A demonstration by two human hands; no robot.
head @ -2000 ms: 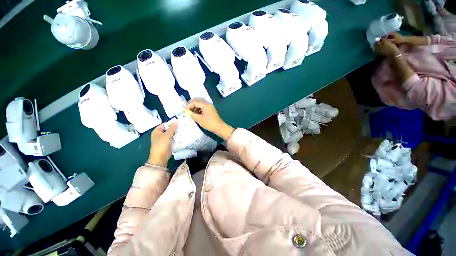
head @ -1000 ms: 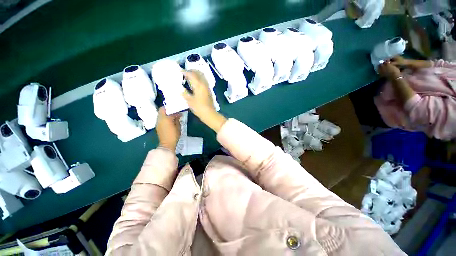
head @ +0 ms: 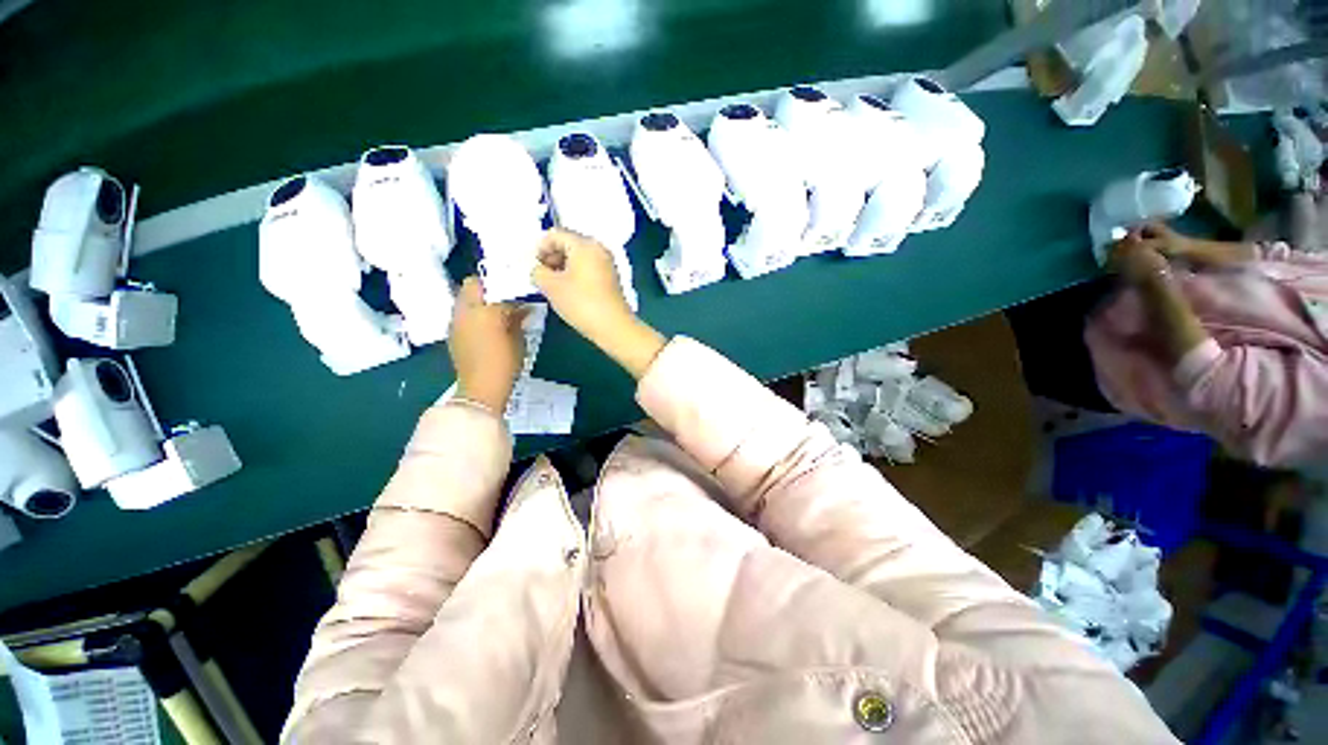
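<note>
A white security camera [head: 498, 189] stands third from the left in a row on the green bench, its lens not visible. My left hand [head: 488, 347] is at its lower end, with a white label sheet [head: 542, 408] sticking out from under the hand. My right hand [head: 580, 280] is just right of the camera's lower end, fingers bent together; whether a small label is between them cannot be told.
Other cameras [head: 679, 189] stand along the row, and several more [head: 105, 415] are at the left. A person in pink [head: 1216, 357] handles a camera [head: 1143, 204] at the right. White units [head: 884, 405] lie below the bench edge. A printed sheet [head: 102, 706] is at lower left.
My hands have moved from the sheet near my lap up to the third camera, which has turned so its lens is hidden. The sheet now hangs lower from my left hand.
</note>
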